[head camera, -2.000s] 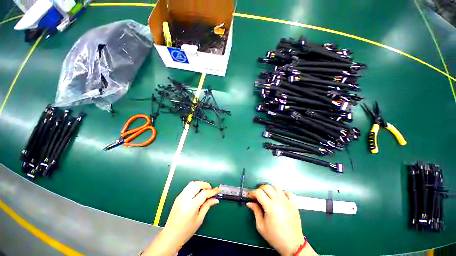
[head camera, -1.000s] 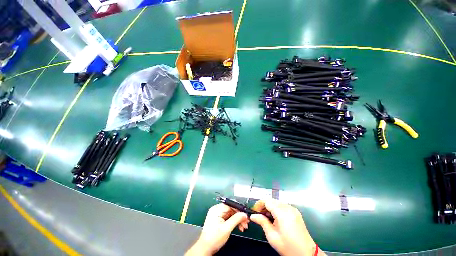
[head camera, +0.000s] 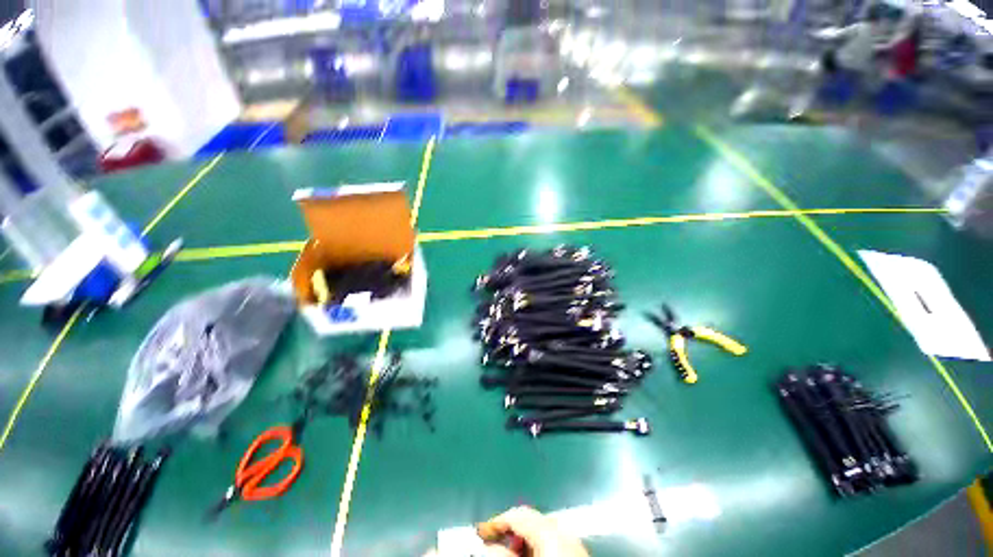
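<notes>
My right hand (head camera: 541, 531) shows at the bottom edge, blurred and mostly cut off. A pale patch beside it may be part of my left hand (head camera: 460, 542), also cut off. A small dark red spot shows between them. No harness can be made out at the hands, and their grip is hidden. The steel ruler (head camera: 691, 502) is a washed-out pale strip just right of my hands, with a dark tape strip (head camera: 653, 503) across it. The large harness pile (head camera: 561, 326) lies beyond the hands.
Orange scissors (head camera: 269, 465), loose cable ties (head camera: 348, 390), a plastic bag (head camera: 201, 354) and a left harness bundle (head camera: 106, 500) lie left. An open cardboard box (head camera: 376, 314) stands behind. Yellow-handled pliers (head camera: 693, 344), a right harness bundle (head camera: 847, 431) and a paper sheet (head camera: 928, 306) lie right.
The view has tilted up, bringing the hall and paper sheet into sight. My hands have dropped mostly out of the picture. The harness they held is no longer visible.
</notes>
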